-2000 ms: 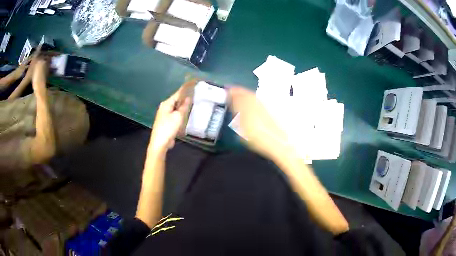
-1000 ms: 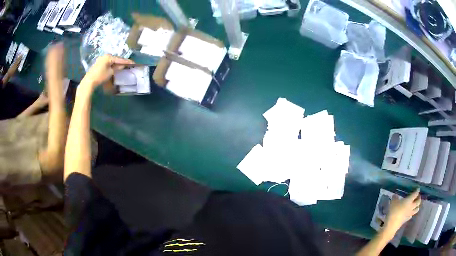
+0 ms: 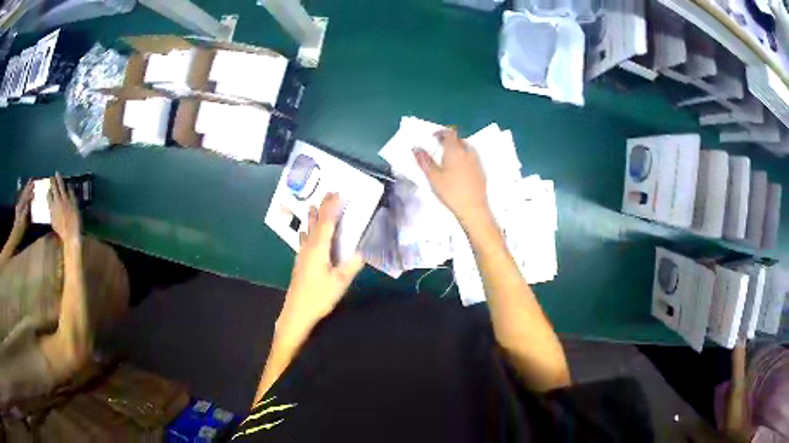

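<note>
A white-fronted retail box [image 3: 353,176] with a round dark product picture lies tilted near the bench's front edge. My left hand [image 3: 318,258] holds it, fingers over its front and thumb toward its lower right. White leaflets [image 3: 510,221] lie in a loose overlapping spread right of the box. My right hand [image 3: 456,176] touches the upper leaflets with bent fingertips; whether it grips one cannot be told. A blurred greyish part [image 3: 391,227] of the box or a leaflet shows between the box and the spread. A thin pale loop [image 3: 434,280] lies at the spread's lower edge.
Open brown-flapped boxes [image 3: 232,130] with white contents and a crumpled clear bag [image 3: 93,99] are at left. Standing white boxes [image 3: 662,180] are at right. Whitish bagged items [image 3: 542,59] and a metal support [image 3: 298,35] are at the back. People work at both sides.
The small open box has gone from my left hand and now stands with the left group. My left hand has come back to the centre onto a white-fronted box; my right hand has moved from the right-hand boxes to the leaflets.
</note>
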